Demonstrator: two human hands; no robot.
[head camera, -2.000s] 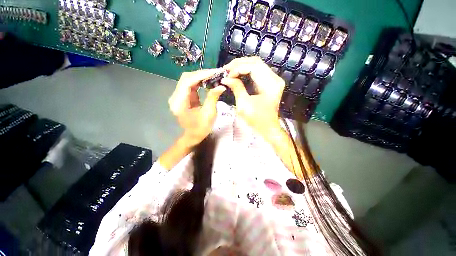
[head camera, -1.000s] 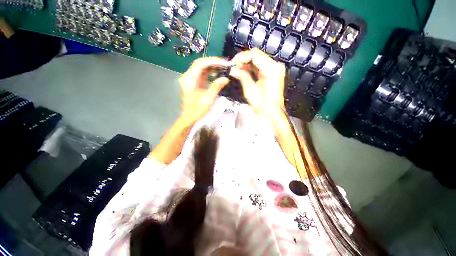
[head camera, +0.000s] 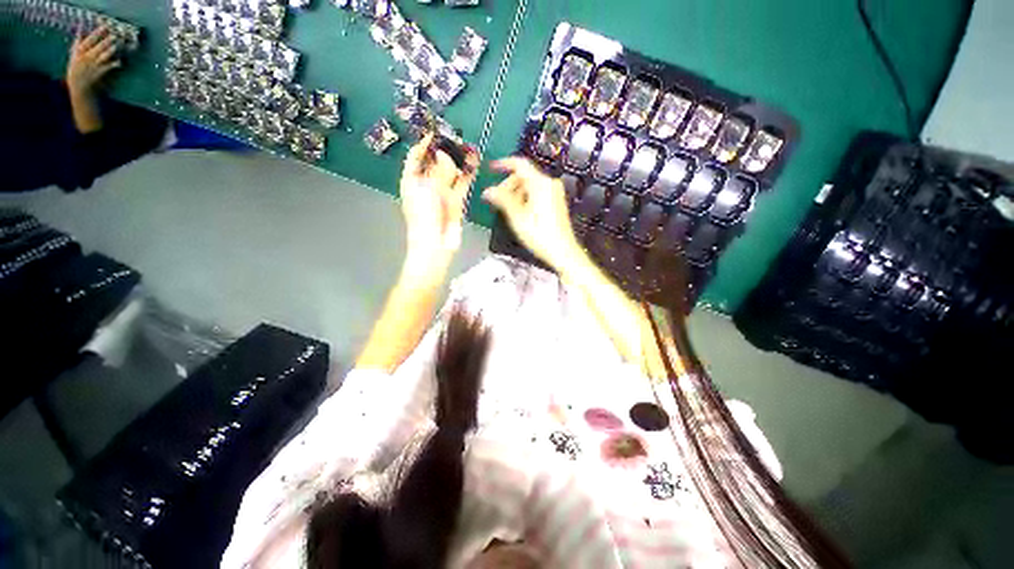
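My left hand (head camera: 437, 187) is at the mat's near edge by the pale line, its fingers on a small dark and silvery module (head camera: 456, 153). My right hand (head camera: 532, 202) is just to the right, fingers apart, with nothing visible in it. A black blister tray (head camera: 606, 228) lies on the green mat to the right. Its far row holds silvery-gold modules, and one module (head camera: 553, 135) sits at the left end of the second row. The other pockets show only glare. Loose modules (head camera: 380, 136) lie just beyond and left of my left hand.
Laid-out modules (head camera: 228, 67) cover the mat at the left. Another person's hand (head camera: 93, 61) touches a row at the far left. A black tray stack (head camera: 878, 256) stands at the right. A floor stack (head camera: 200, 445) is at the lower left. A cable (head camera: 886, 67) runs at the upper right.
My hands, earlier together on one piece, are now apart. A module now sits at the left of the tray's second row. The other person's hand has come into view.
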